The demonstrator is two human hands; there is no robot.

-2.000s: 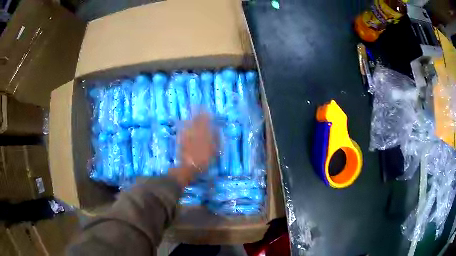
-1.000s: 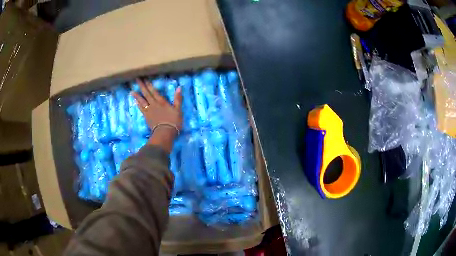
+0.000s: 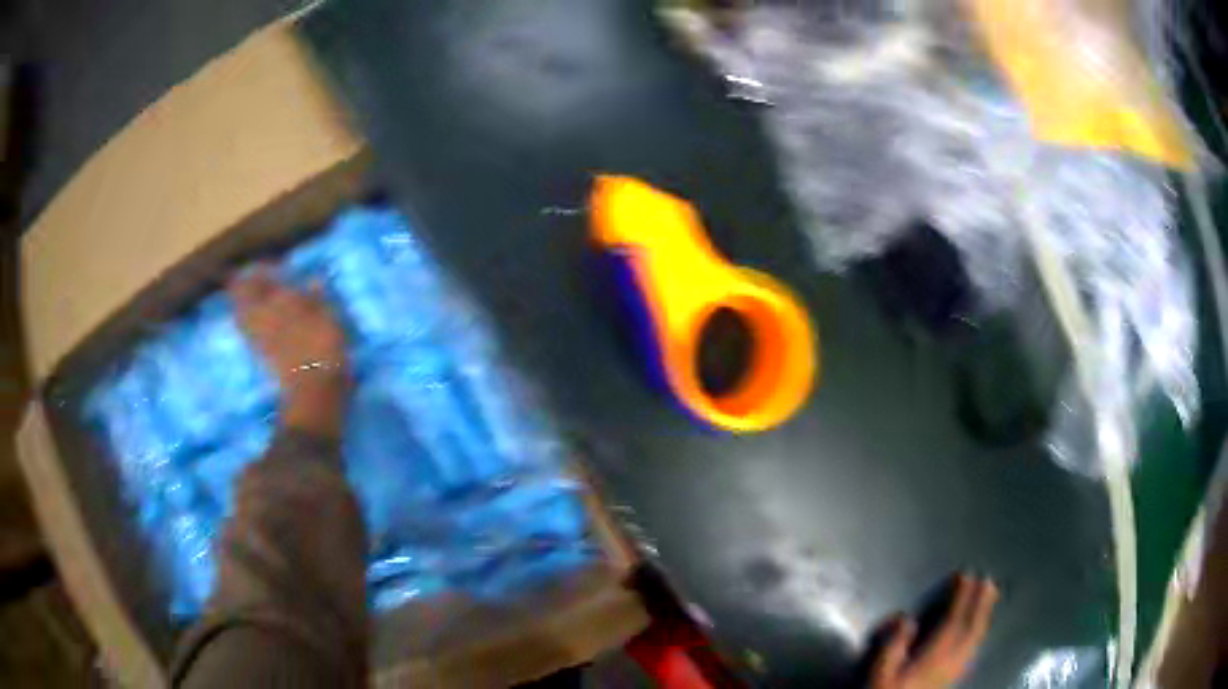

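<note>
My left hand (image 3: 296,337) lies palm down on the bagged blue parts (image 3: 418,390) in the open carton (image 3: 175,202), at the left. It is blurred, with nothing seen in its grasp. The bagged parts stand in rows, with some lying flat at the near right corner of the carton. My right hand (image 3: 936,639) is low over the dark bench near the bottom edge, partly cut off, fingers apart and empty as far as it shows.
A yellow-orange tape dispenser (image 3: 734,343) with a blue-purple edge lies on the dark bench (image 3: 539,121) right of the carton. Crumpled clear film (image 3: 875,135) and a yellow-orange packet (image 3: 1077,81) lie at upper right. A red object (image 3: 673,653) shows below the carton's near corner.
The view has swung right, so the carton and dispenser sit further left. My left hand pressed on the parts a second ago and is still on them. My right hand has come into view.
</note>
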